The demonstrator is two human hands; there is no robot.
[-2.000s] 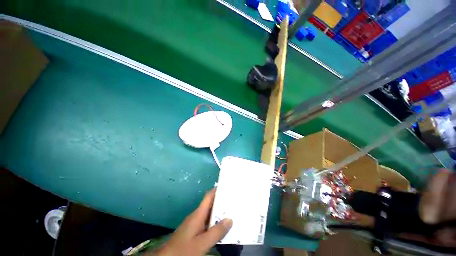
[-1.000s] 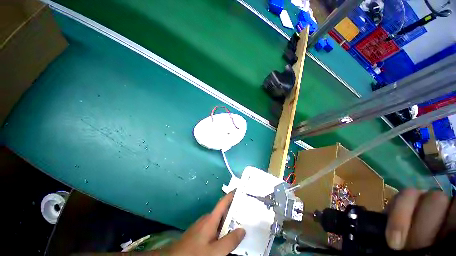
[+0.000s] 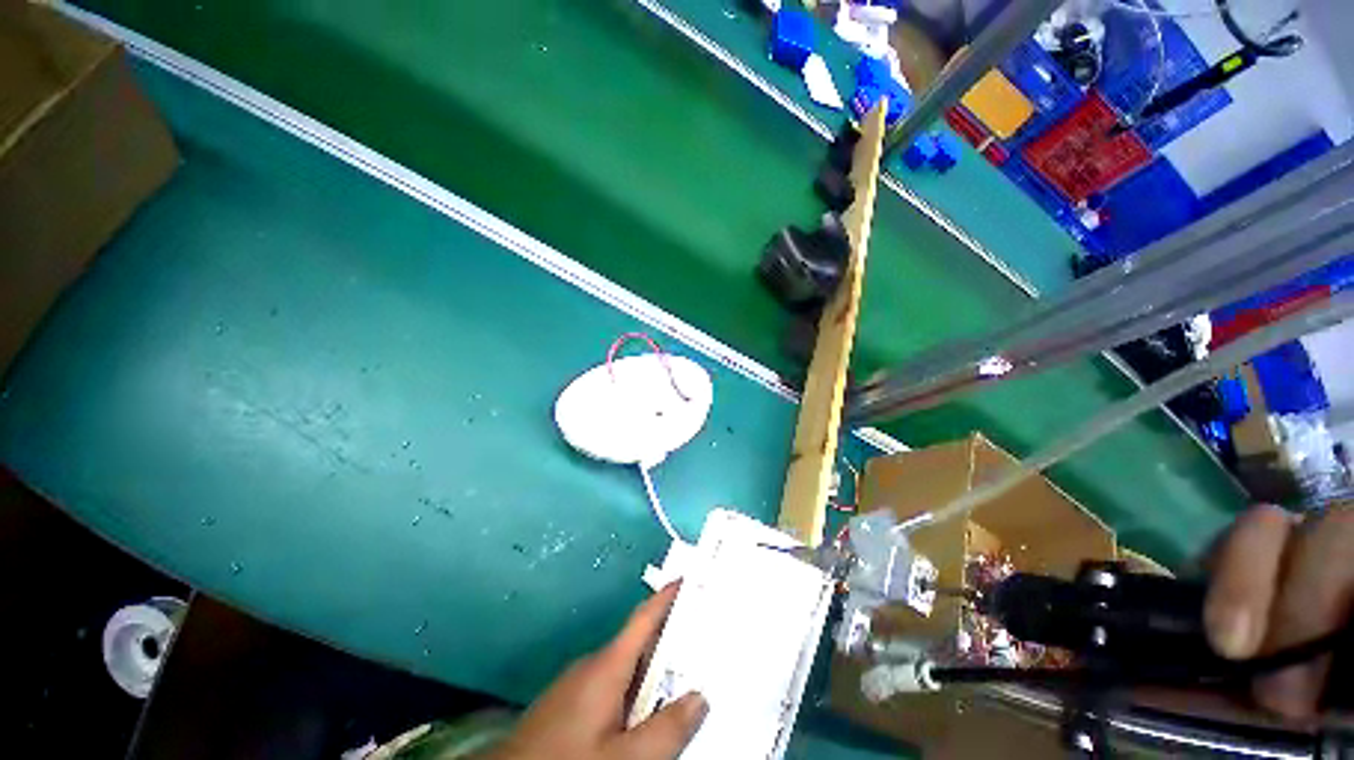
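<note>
My left hand (image 3: 606, 698) holds the white housing (image 3: 738, 639) at the front edge of the bench, thumb on its face. A white cord runs from the housing to the white head (image 3: 634, 408), which lies on the green bench top with a red wire loop on it. My right hand (image 3: 1280, 601) grips the black barrel of the electric screwdriver (image 3: 1106, 612) at the right. Its metal nose (image 3: 887, 572) is at the housing's right edge; whether it touches cannot be told. A clear feed tube (image 3: 1099, 431) curves down to the nose.
A wooden strip (image 3: 835, 364) crosses the conveyor belt (image 3: 490, 134), with black housings (image 3: 803, 264) against it. An open parts carton (image 3: 928, 483) stands behind the screwdriver. A large carton (image 3: 74, 164) is at far left. Metal posts (image 3: 1099, 305) cross at right. Tiny dark specks lie on the bench.
The screwdriver came left onto the housing, then its nose moved to the housing's right edge. The housing has tilted and shifted slightly in my left hand.
</note>
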